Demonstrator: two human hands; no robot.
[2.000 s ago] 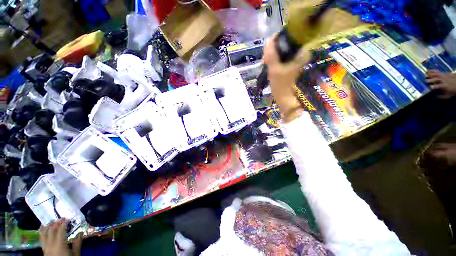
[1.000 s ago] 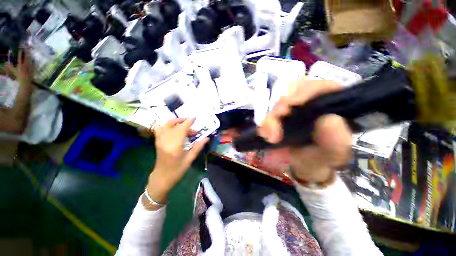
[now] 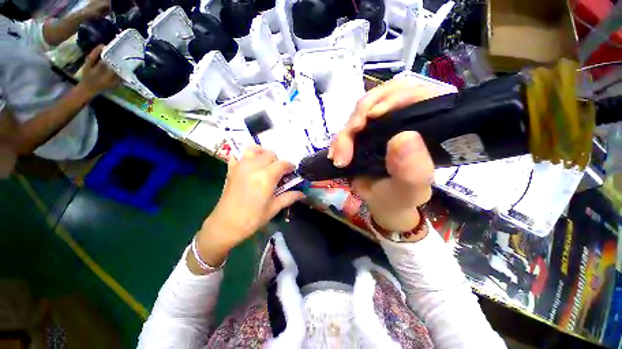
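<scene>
My right hand (image 3: 392,153) is closed around a thick black electric screwdriver (image 3: 470,123) with yellow wrapping at its cable end. The screwdriver lies nearly level, its tip pointing left to the near corner of a white camera housing (image 3: 273,123). My left hand (image 3: 249,194) holds that corner, fingers at the screwdriver's tip. The housing is an open box with a dark square opening. Fingers and tool hide the exact contact point and any screw. Another open housing (image 3: 327,82) with a thin black wire lies just behind it.
Camera units with black ball heads (image 3: 164,68) crowd the back left. A brown carton (image 3: 528,34) is at the back right, with dark red wires (image 3: 443,70) beside it. White housings (image 3: 525,191) lie at right. Another person's arm (image 3: 54,112) reaches in at left. A blue stool (image 3: 129,170) stands on the floor.
Over the last second the screwdriver tip has moved left to the housing corner at my left fingers. Earlier, the view was turned right, with my left hand at the far left housing and the screwdriver raised.
</scene>
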